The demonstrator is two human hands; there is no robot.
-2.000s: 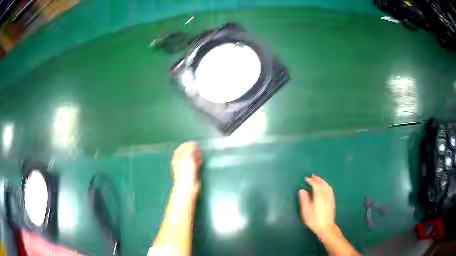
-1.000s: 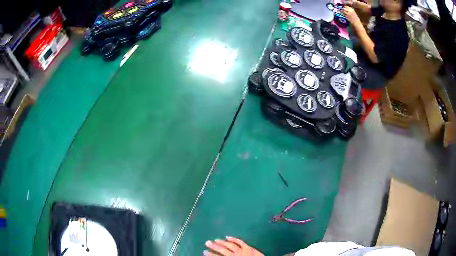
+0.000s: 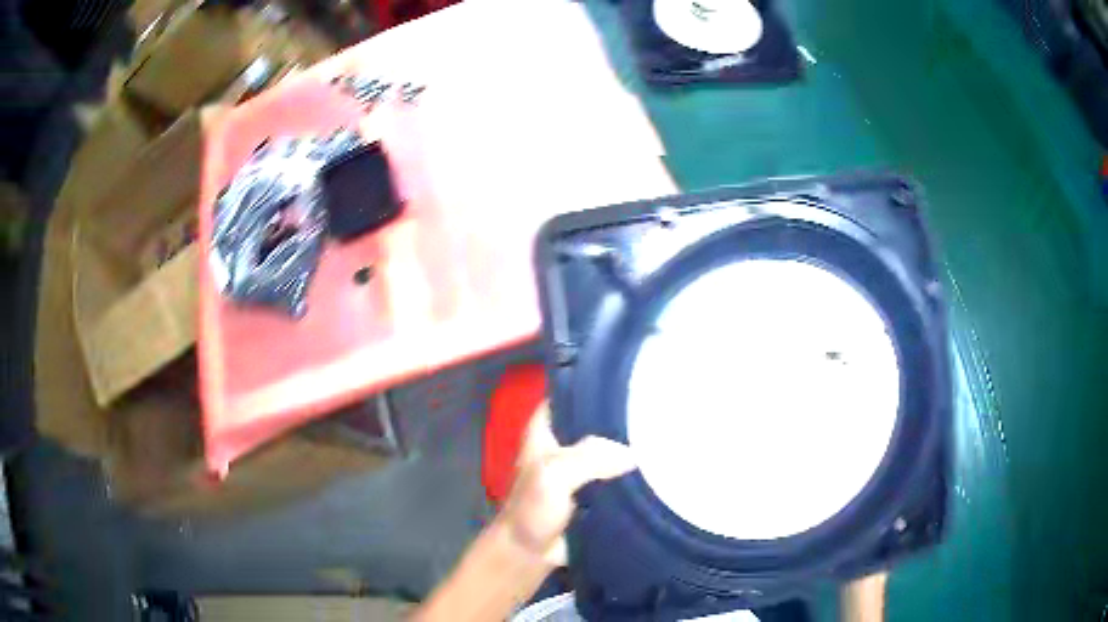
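Note:
A large square black base housing [image 3: 595,292] with a bright white round centre plate [image 3: 763,399] is held up in front of me, right of centre. My left hand [image 3: 561,476] grips its left edge, thumb over the front. My right hand is hidden behind the housing's lower right edge; only a bit of wrist or forearm shows below it, so its grip cannot be seen. The housing overlaps the right edge of the red-pink table [image 3: 486,207].
On the table lie a clear plastic bag [image 3: 273,225], a small black tray [image 3: 361,191] and small pieces at the far edge. Cardboard boxes [image 3: 140,261] stand left. Another housing [image 3: 717,67] lies on the green bench [image 3: 1033,365].
The view has swung from the green bench, pink-handled cutters and stacked black parts to the red-pink table. A housing is now held up in my left hand; one second ago no held housing showed.

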